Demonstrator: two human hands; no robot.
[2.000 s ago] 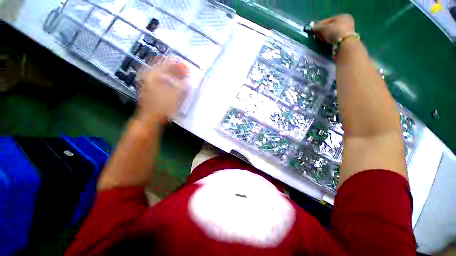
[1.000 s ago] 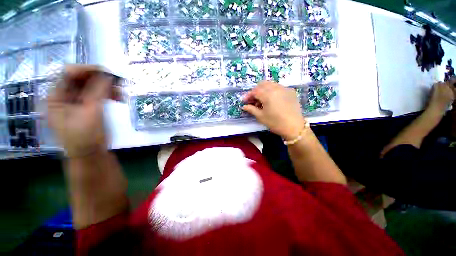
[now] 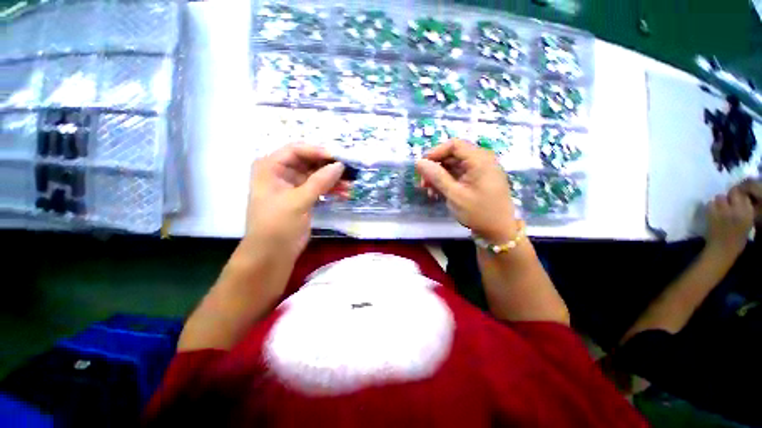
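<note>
My left hand [image 3: 288, 188] is over the lower left part of the right compartment tray [image 3: 589, 117], with a small black plastic housing [image 3: 349, 172] between thumb and fingertips. My right hand [image 3: 472, 185] is just right of it over the tray's front row, thumb and index finger pinched together. A small dark green bit seems to show at its fingertips, too small to make out, likely a circuit board. The two hands are apart. The tray's cells hold many green and silver pieces.
The left compartment tray [image 3: 171, 159] lies at the left, with black housings in its front cells. A green conveyor [image 3: 668, 29] runs at the top right. At the far right, a person's hand [image 3: 727, 219] is near a black heap [image 3: 729, 134]. Blue items [image 3: 125, 343] are below left.
My left hand has moved right, from beside the left tray to over the right tray, with the black housing. My right hand has stayed over the front cells. Earlier it was at the green belt.
</note>
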